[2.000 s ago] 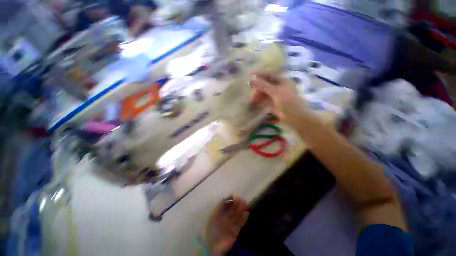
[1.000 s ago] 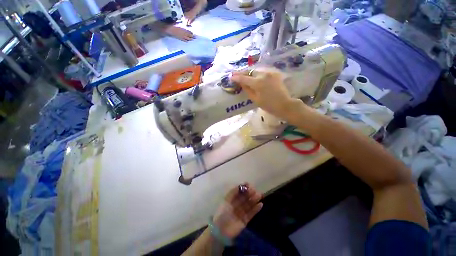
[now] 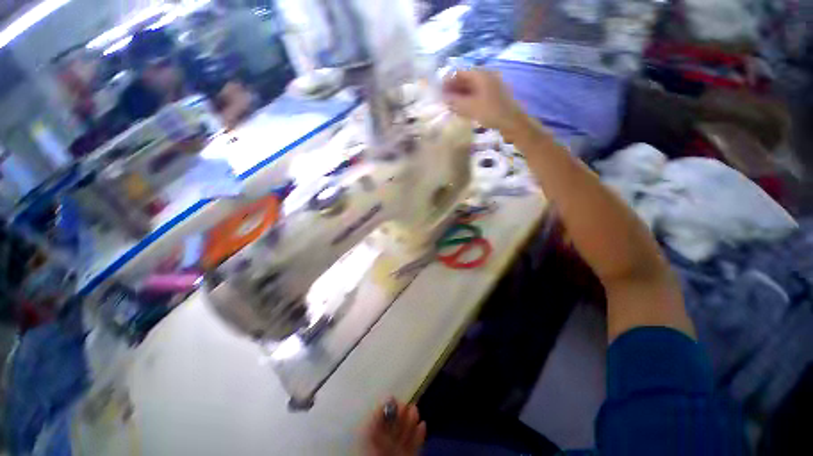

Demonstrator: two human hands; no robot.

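The frame is blurred. The cream lockstitch machine point(image 3: 357, 209) stands on the pale sewing table point(image 3: 214, 383). My right hand point(image 3: 480, 96) is raised past the machine's right end, fingers curled; whether it holds anything cannot be told. My left hand point(image 3: 397, 432) is at the table's front edge, cut off by the bottom of the picture, with a small dark, shiny part point(image 3: 390, 410) at its fingers. Shears point(image 3: 462, 248) with one green and one red handle loop lie on the table right of the machine bed. No fabric shows under the needle area.
White tape rolls point(image 3: 490, 162) stand behind the machine's right end. An orange case point(image 3: 241, 232) and a pink spool point(image 3: 171, 283) lie behind its head. White cloth point(image 3: 704, 200) is heaped at right, purple cloth point(image 3: 562, 89) beyond. Another blue-edged table point(image 3: 276, 134) is at back left.
My right hand has moved from the top of the machine arm to beyond its right end. My left hand stays near the table's front edge, now lower in view. The view has turned.
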